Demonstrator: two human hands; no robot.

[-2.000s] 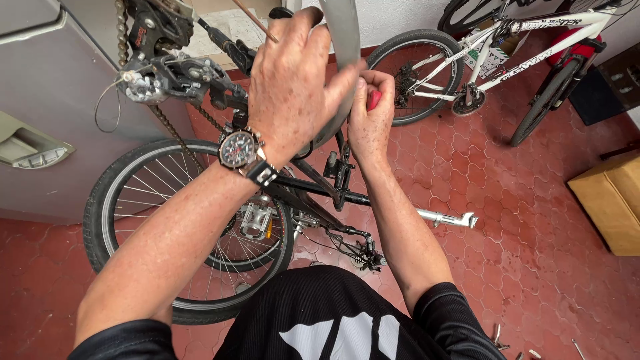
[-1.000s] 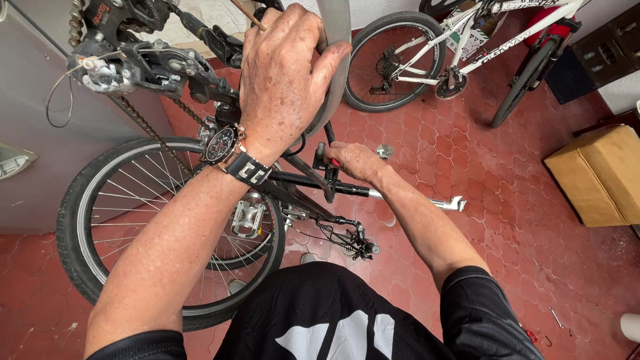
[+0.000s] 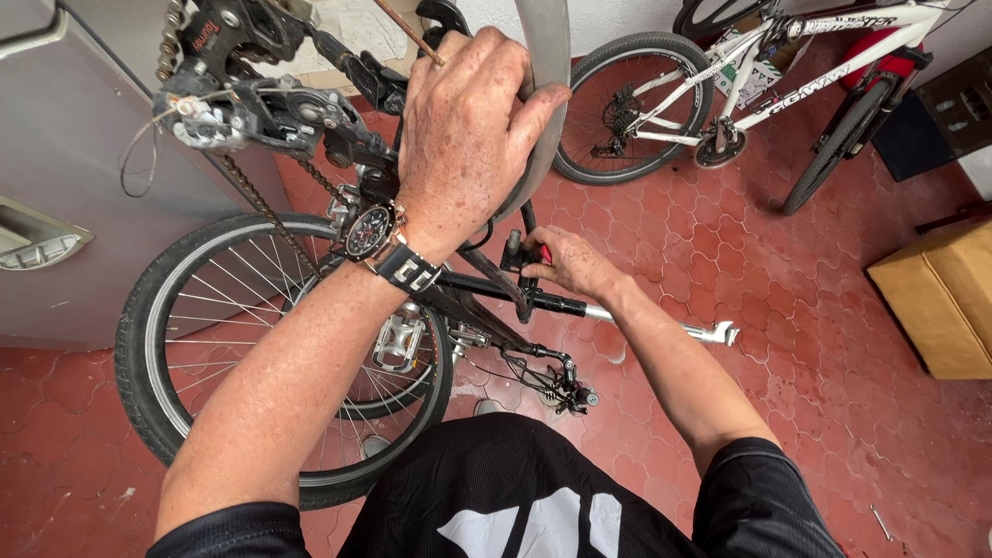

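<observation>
My left hand (image 3: 469, 128), with a watch on its wrist, lies over the inner side of a grey curved rim or fender (image 3: 552, 93); its fingertips are hidden. Lower and to the right, my right hand (image 3: 573, 266) holds a small red-handled tool (image 3: 545, 254) at the black bicycle frame (image 3: 496, 288), its working end hidden. A rear derailleur (image 3: 298, 112) with a loose cable end is up on the left, and the chain (image 3: 263, 205) runs down from it. Beneath are a spoked wheel (image 3: 155, 341), a pedal (image 3: 399, 341) and a silver seatpost (image 3: 709, 333).
A white bicycle (image 3: 744, 116) leans at the back right. A tan box (image 3: 942, 298) stands at the right edge, a grey metal cabinet or appliance (image 3: 101, 155) at the left. A small metal tool (image 3: 881, 523) lies on the red tiled floor (image 3: 814, 403).
My right hand has moved down with the red-handled tool, from beside the grey curved part to the black frame. My left hand stays at the grey curved part.
</observation>
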